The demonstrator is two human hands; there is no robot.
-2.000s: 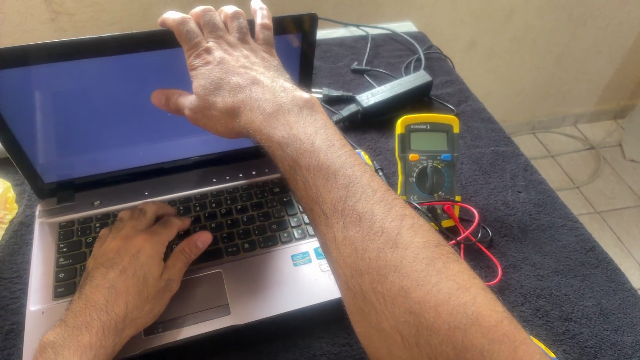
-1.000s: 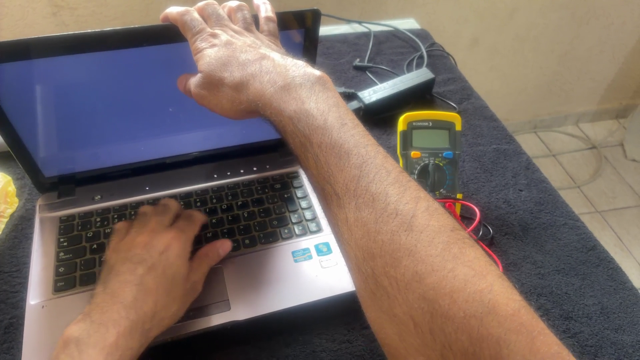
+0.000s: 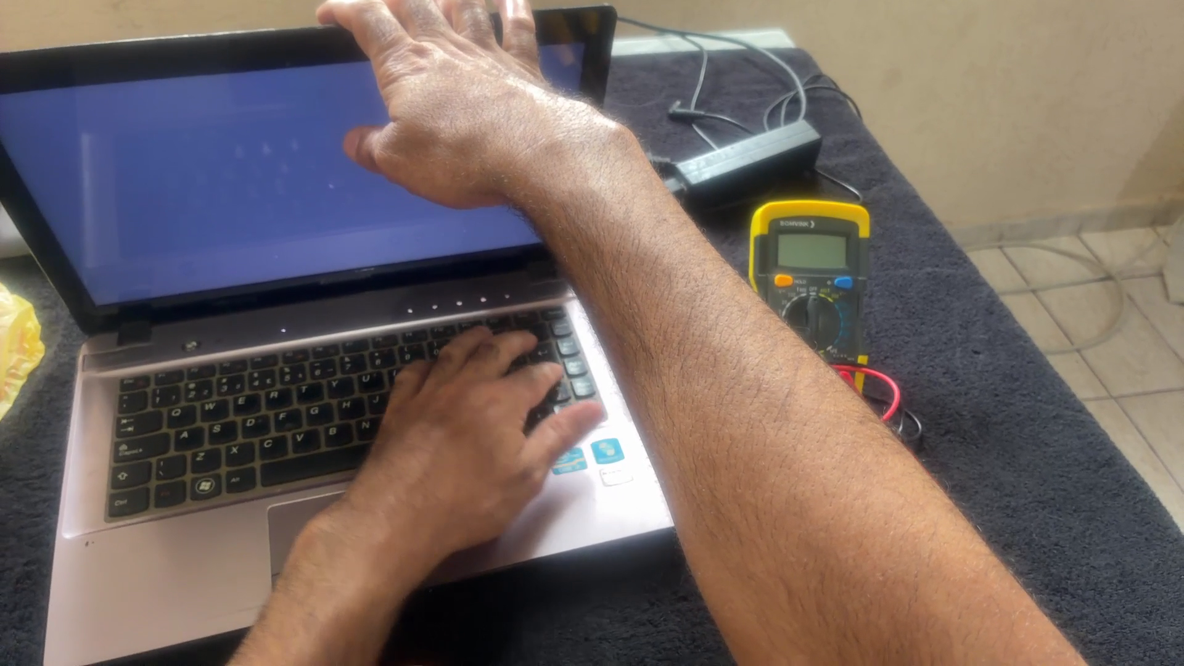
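An open laptop (image 3: 166, 583) stands on a dark cloth, its screen (image 3: 231, 185) lit plain blue. My left hand (image 3: 472, 425) lies over the right part of the keyboard (image 3: 268, 416), fingers spread on the keys and thumb near the stickers on the palm rest. My right hand (image 3: 453, 102) is raised in front of the screen's upper right, with its fingers at the top edge of the lid and its thumb apart. Whether those fingertips press on the lid's back is hidden. Neither hand has closed around anything.
Right of the laptop, a yellow and black digital multimeter (image 3: 811, 250) with a red lead (image 3: 883, 384) lies partly behind my right forearm. Behind it are a black power adapter (image 3: 754, 157) and cables. A yellow plastic bag (image 3: 17, 347) sits at the far left. The cloth (image 3: 999, 370) ends at the right above floor tiles.
My left hand has moved right along the keyboard, from its left and middle keys to the right-hand ones. My right hand stays at the top of the lid.
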